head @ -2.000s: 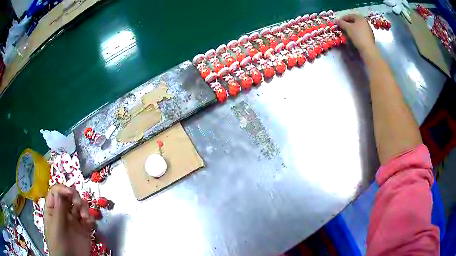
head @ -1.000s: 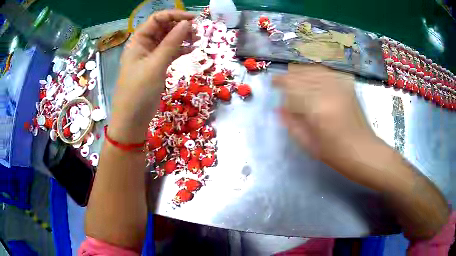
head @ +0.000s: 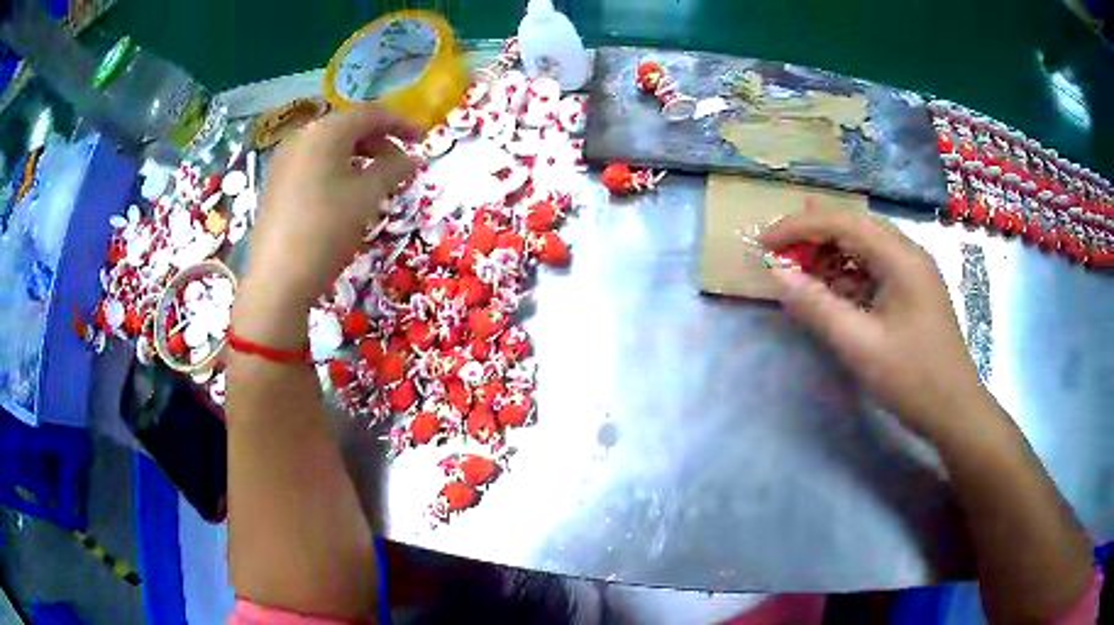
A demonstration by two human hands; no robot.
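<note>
My right hand (head: 861,287) is over the cardboard pad (head: 737,220), fingers curled around a red-and-white figurine (head: 809,254) whose pale limbs stick out past the fingertips. My left hand (head: 336,183) is above the heap's upper left side, thumb and fingertips near each other; a small white piece shows at the fingertips, too blurred to tell if it is held. Red-headed figurines (head: 470,293) lie heaped in front of me. White discs with red markings (head: 528,110) lie heaped behind them. The white round on the pad is hidden.
A yellow tape roll (head: 442,92) and white bottle (head: 552,49) stand behind the heap. The dark work board (head: 910,147) bears torn tan paper and a figurine. Finished rows (head: 1020,183) are at right. A tan hoop (head: 165,320), a phone (head: 183,446) and a blue bin (head: 76,244) are at left.
The view has swung left, toward the heap. My right hand has come from the finished rows, past the heap's side, to the pad with a figurine. My left hand has stayed around the heap's upper left.
</note>
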